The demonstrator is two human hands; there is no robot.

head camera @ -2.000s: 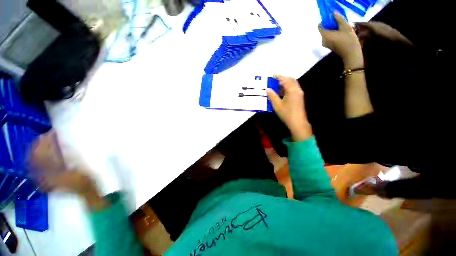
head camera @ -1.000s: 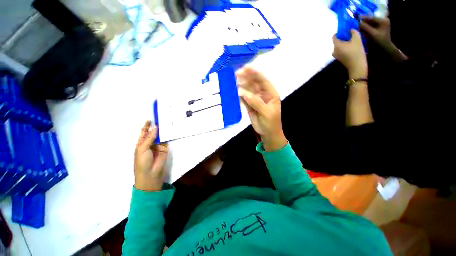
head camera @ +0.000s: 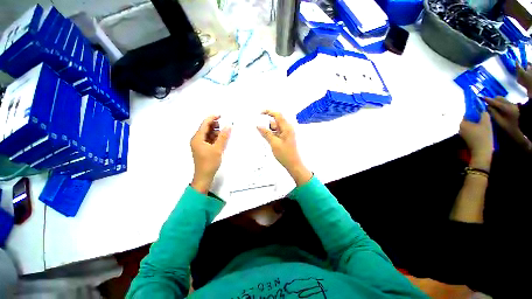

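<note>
My left hand [head camera: 209, 146] and my right hand [head camera: 281, 139] face each other above the white table, fingers curled. Between and below them is a very bright white face with faint print and a thin dark line at its lower edge, apparently a retail box [head camera: 254, 175]. Its outline is washed out, so I cannot tell whether my fingers grip it. A fanned stack of white-and-blue boxes [head camera: 350, 82] lies beyond my right hand.
Tall stacks of blue boxes [head camera: 70, 122] stand at left, with one blue box [head camera: 65, 193] and a phone [head camera: 22, 200] nearby. A black bag [head camera: 157, 64], metal flask [head camera: 286, 26] and dark basin [head camera: 461, 35] stand at the back. A person's hands [head camera: 479, 137] hold blue packaging at right.
The view has shifted, showing more of the left stacks and the basin. The cable picture and wide blue flap between my hands no longer show; a plain white face does. My hands have come closer together.
</note>
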